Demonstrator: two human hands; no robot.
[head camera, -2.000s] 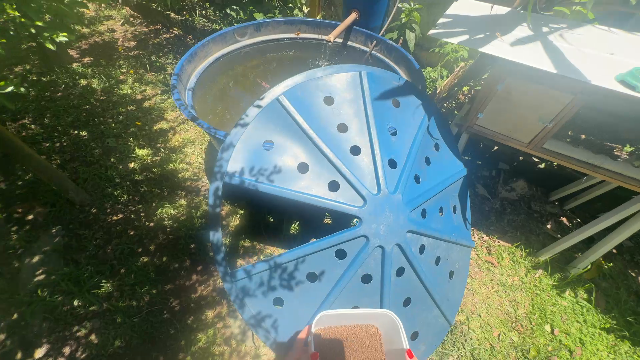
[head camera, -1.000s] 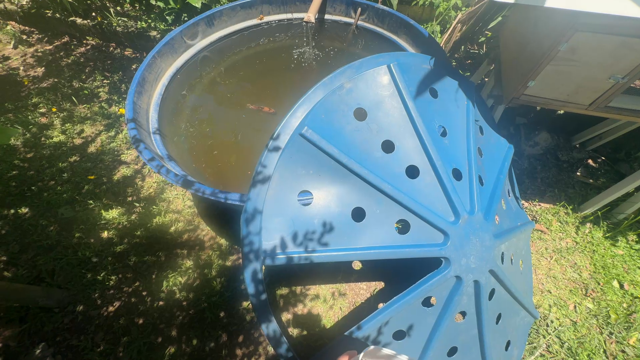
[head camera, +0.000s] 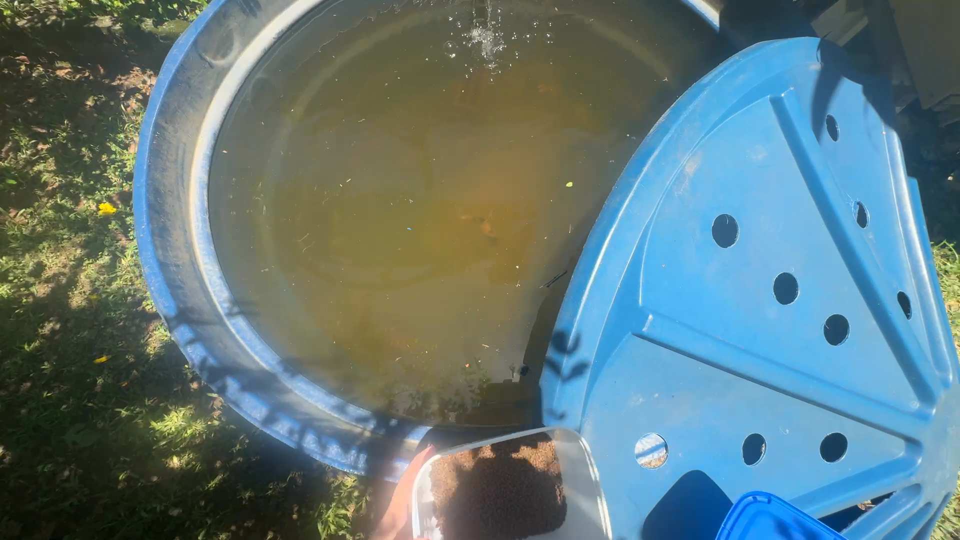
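Observation:
At the bottom middle, my left hand (head camera: 403, 499) grips the left side of a clear plastic container (head camera: 581, 476) of small brown pellets (head camera: 499, 487). The container is just over the near rim of a round blue tub (head camera: 161, 247) of murky greenish-brown water (head camera: 375, 225). A small orange shape, perhaps a fish, shows under the surface (head camera: 480, 223). Right of the container, a blue plastic lid (head camera: 776, 517) enters from the bottom edge; what holds it is hidden. My right hand is not in view.
A large ribbed blue cover (head camera: 690, 300) with round holes leans against the tub's right side. Water splashes (head camera: 486, 41) at the far part of the tub. Grass with small yellow flowers (head camera: 106, 208) lies at the left.
The view has moved in much closer over the tub. The pellet container, mostly out of frame one second ago, is again in view near the tub's rim, and the small blue lid has come into view.

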